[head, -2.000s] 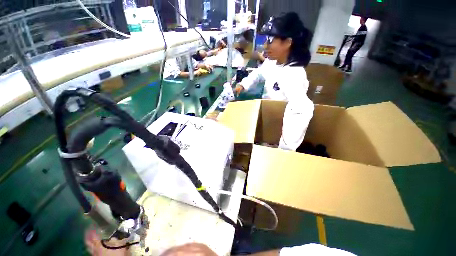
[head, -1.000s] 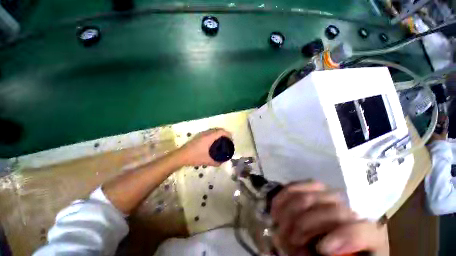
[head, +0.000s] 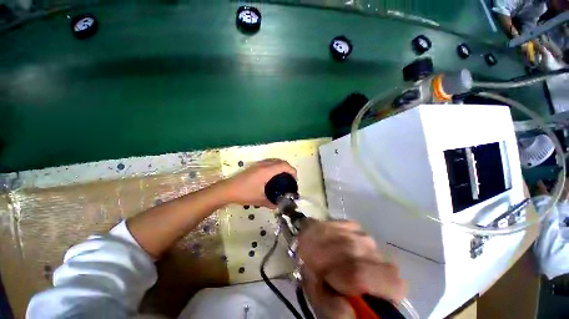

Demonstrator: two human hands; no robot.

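Observation:
My left hand is closed around a black cylindrical housing above the cream, dark-spotted board. The housing's round end faces up. My right hand grips the power screwdriver, whose orange-red and black body shows at the bottom. The silver screwdriver nose meets the near edge of the housing. Whether a screw is in the nose cannot be seen. A thin black cable loops from the nose.
A white box stands right of my hands, with a clear tube looped over it and a filter-regulator behind. Black discs lie along the green conveyor belt. Brown cardboard covers the bench at left. Other people's arms show at right.
The view turned from the coworker and open carton down to the bench. Since one second ago, my right hand has moved left and brought the nose against the housing. A dark object now shows behind the box.

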